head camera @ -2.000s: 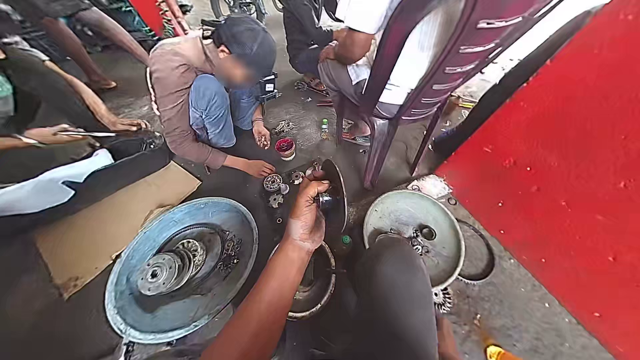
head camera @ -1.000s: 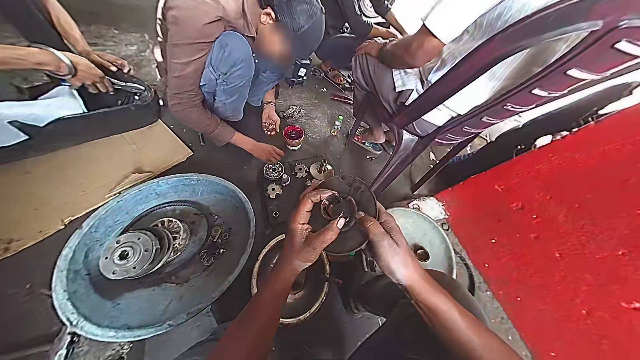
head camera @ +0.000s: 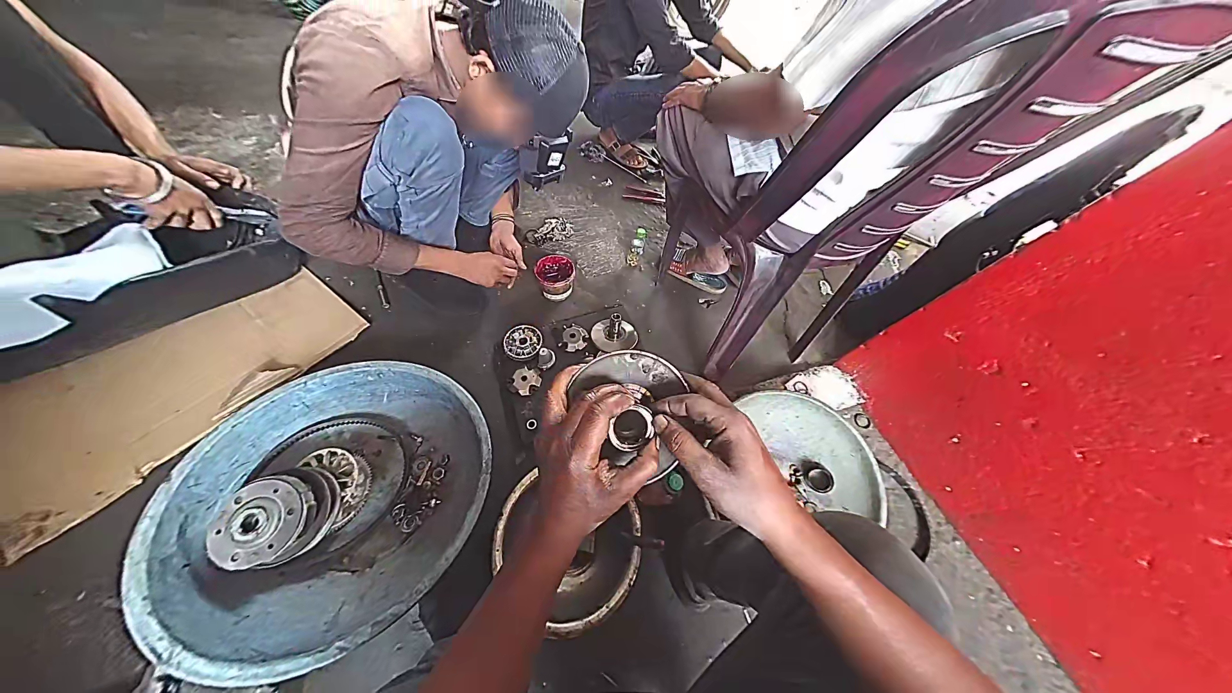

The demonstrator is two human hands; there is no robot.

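Observation:
Both my hands hold a round metal pulley plate (head camera: 630, 371) with a ring-shaped hub (head camera: 631, 428) facing me. My left hand (head camera: 589, 443) grips its left side, with fingers around the hub. My right hand (head camera: 717, 448) is on the right side, thumb and fingertips at the hub's edge. Beneath my hands is a round pan (head camera: 568, 621), partly hidden by my left forearm. Just beyond, a dark tray (head camera: 508, 385) bears several metal gear-like parts, among them a disc with an upright shaft (head camera: 614, 333).
A large blue basin (head camera: 154, 577) with metal discs and small parts stands left, beside cardboard (head camera: 183, 414). A pale basin (head camera: 818, 433) lies right, near a red panel (head camera: 1068, 414). A co-worker (head camera: 356, 135) crouches ahead by a red-filled tub (head camera: 554, 277). A maroon plastic chair (head camera: 760, 279) stands right.
Two seconds ago only one hand was raised, holding the plate edge-on. Now both hands hold it, its hub turned toward me. The right hand has come to the hub.

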